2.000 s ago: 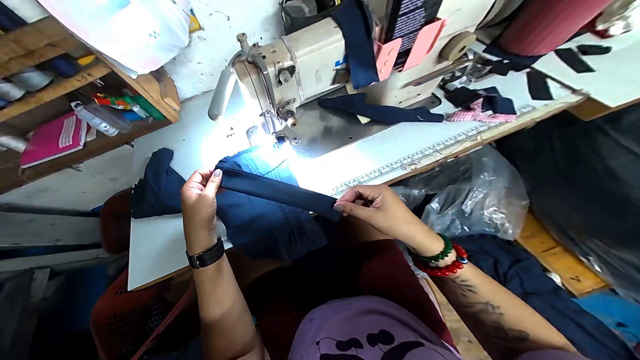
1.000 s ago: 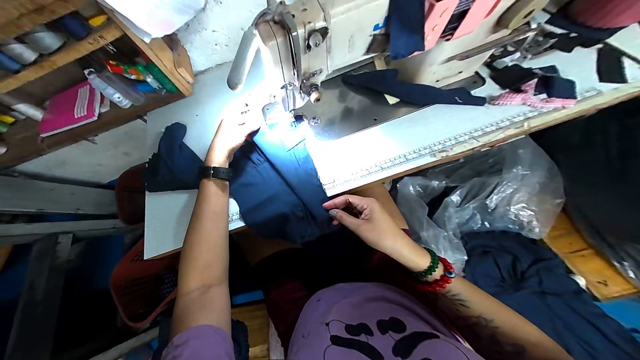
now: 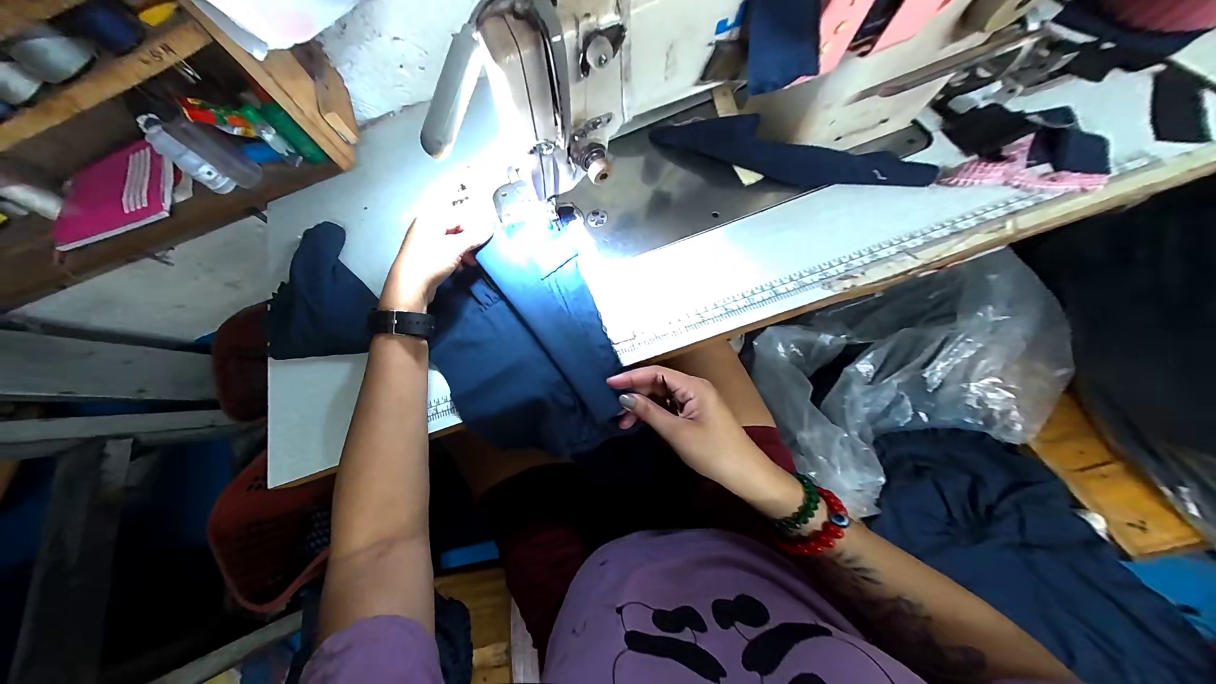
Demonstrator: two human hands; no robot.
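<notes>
A navy fabric piece (image 3: 532,351) with a folded strip along it runs from the sewing machine's needle area (image 3: 543,195) down over the table's front edge. My left hand (image 3: 446,237) lies on the cloth just left of the presser foot; glare washes out its fingers, so its grip is unclear. My right hand (image 3: 665,408) pinches the lower right edge of the cloth between thumb and fingers. More navy cloth (image 3: 318,294) lies left of my left wrist. Another navy piece (image 3: 788,157) rests on the machine bed (image 3: 665,190).
A measuring tape (image 3: 788,285) runs along the front edge of the white table (image 3: 304,418). Below it at right are a clear plastic bag (image 3: 950,351) and dark cloth (image 3: 997,532). Fabric scraps (image 3: 1035,142) lie at the back right. Wooden shelves (image 3: 104,76) stand at left.
The strip was held stretched between both hands in front of the machine; now it lies along the cloth, its upper end at the needle area. My left hand has moved up beside the presser foot.
</notes>
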